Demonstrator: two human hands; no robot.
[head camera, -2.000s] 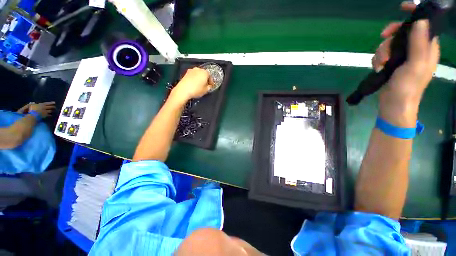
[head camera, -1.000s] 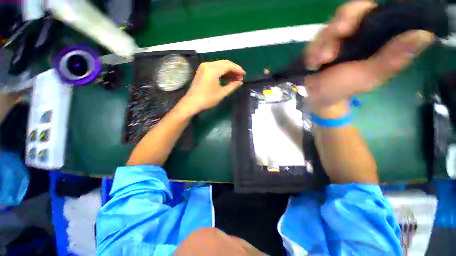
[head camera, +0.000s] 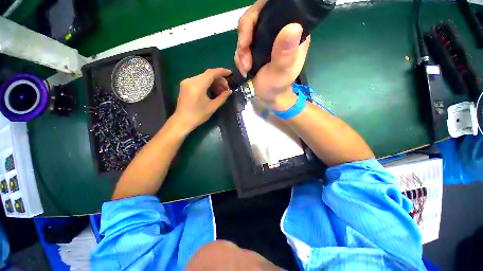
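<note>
The opened tablet (head camera: 273, 138) lies in its black frame (head camera: 240, 172), turned slightly on the green bench. My right hand (head camera: 278, 66), with a blue wrist strap (head camera: 293, 107), grips the black electric screwdriver (head camera: 270, 34). Its lower end points down at the tablet's far-left corner. My left hand (head camera: 204, 96) is at that same corner, thumb and forefinger pinched together beside the screwdriver's tip. Anything between these fingertips is too small to tell. My right hand and forearm cover part of the tablet's far and right side.
The black parts tray (head camera: 159, 100) at left holds a round screw dish (head camera: 133, 79) and a pile of small dark parts (head camera: 114, 132). A purple-ringed device (head camera: 24, 97) and white sheet (head camera: 26, 177) are farther left. A slim black box (head camera: 437, 100) stands at right; a white rack (head camera: 423, 196) is below the edge.
My left hand has moved from the screw dish to the tablet's far-left corner. My right hand has brought the screwdriver leftward and down to that corner. The frame now sits turned, and the view has shifted.
</note>
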